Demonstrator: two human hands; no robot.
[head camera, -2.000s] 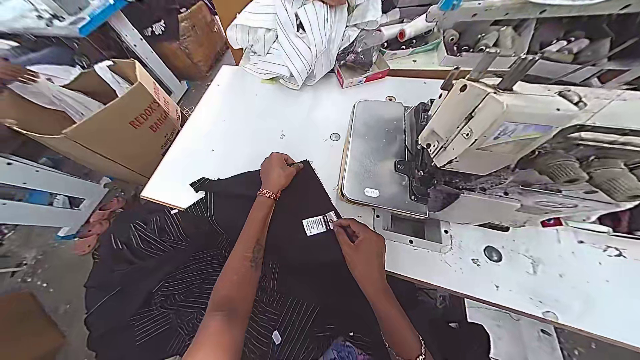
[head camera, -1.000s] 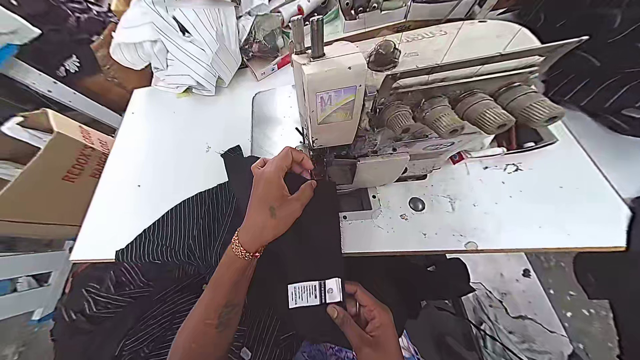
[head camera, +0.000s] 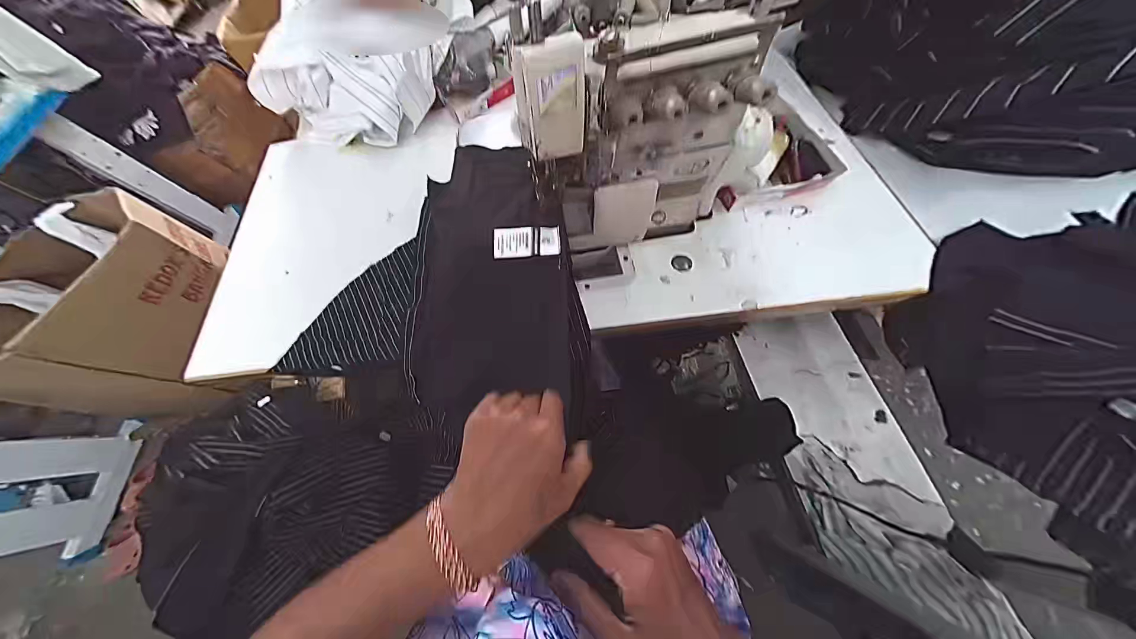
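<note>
Black fabric (head camera: 497, 328), part of it pinstriped, runs from the overlock sewing machine (head camera: 550, 98) over the table's front edge toward my lap. Its right edge lies beside the needle area. A white printed label (head camera: 526, 241) lies flat on the fabric, a little in front of the machine head. My left hand (head camera: 524, 461), with a bracelet at the wrist, is closed on the fabric's right edge below the table edge. Nearer my body, my right hand (head camera: 635, 577) pinches a lower part of the same fabric; some of its fingers are hidden.
The white table (head camera: 328, 204) spans the middle. A cardboard box (head camera: 115, 302) stands at left. White striped cloth (head camera: 355, 89) is heaped behind the table's left part. Dark garments (head camera: 1047, 337) hang at right. A pile of dark striped fabric (head camera: 311, 506) sits below the table.
My left hand has moved from beside the needle area down toward my body. My right hand has left the label and is now lower. The label now lies near the machine. The view has shifted.
</note>
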